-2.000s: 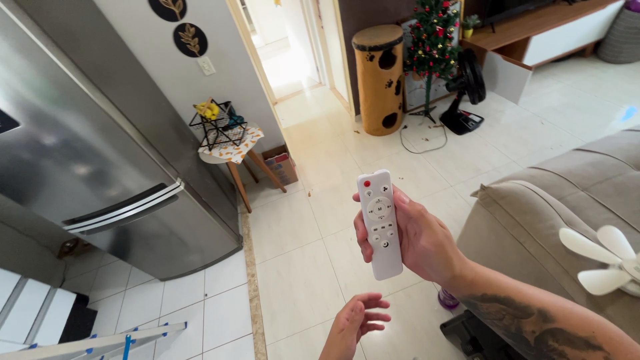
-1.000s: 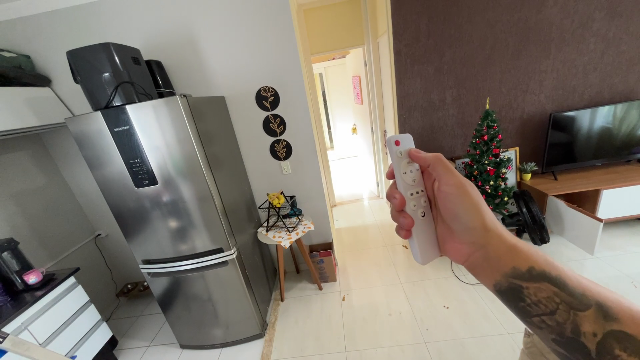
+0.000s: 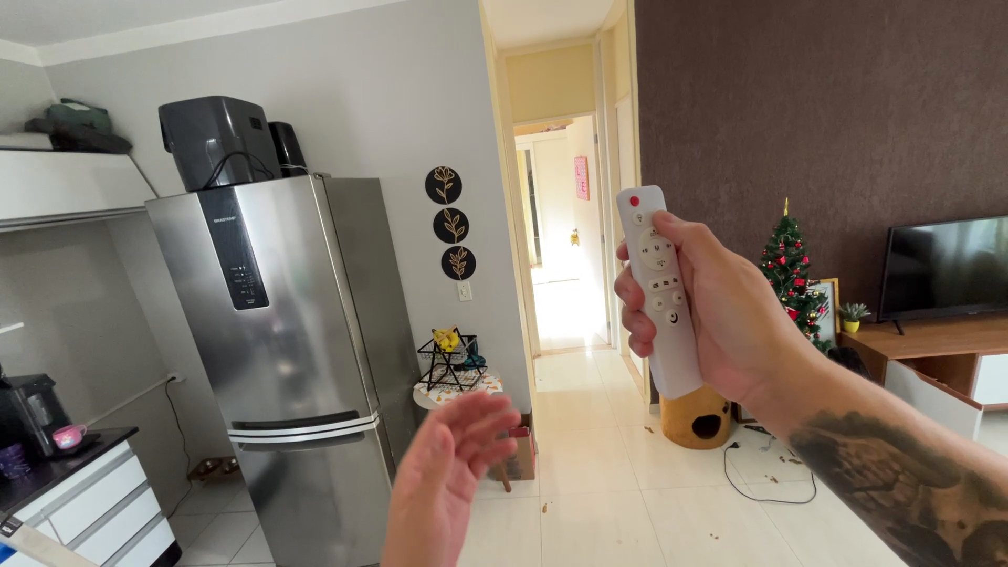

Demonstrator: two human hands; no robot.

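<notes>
A white remote control (image 3: 658, 315) with a red button at its top stands nearly upright in my right hand (image 3: 728, 307). The thumb rests along its upper right edge, and the fingers wrap around its back to the left side. My left hand (image 3: 461, 465) is raised at the lower middle, palm turned inward, fingers apart and holding nothing. In the view it overlaps the front of a small round table (image 3: 422, 395), which bears a black wire basket (image 3: 450, 367) with bananas in it.
A steel refrigerator (image 3: 303, 339) stands at left, beside drawers (image 3: 106, 496) under a dark counter. A doorway (image 3: 563, 236) opens at centre. Right of it are a scratching barrel (image 3: 685, 421), a Christmas tree (image 3: 787, 260), a television (image 3: 945, 264) on a wooden stand (image 3: 866, 339), and a cable (image 3: 760, 498) on the floor.
The view has tilted up from the floor since two seconds ago. My left hand, out of view one second ago, is back in sight. My right hand still holds the remote.
</notes>
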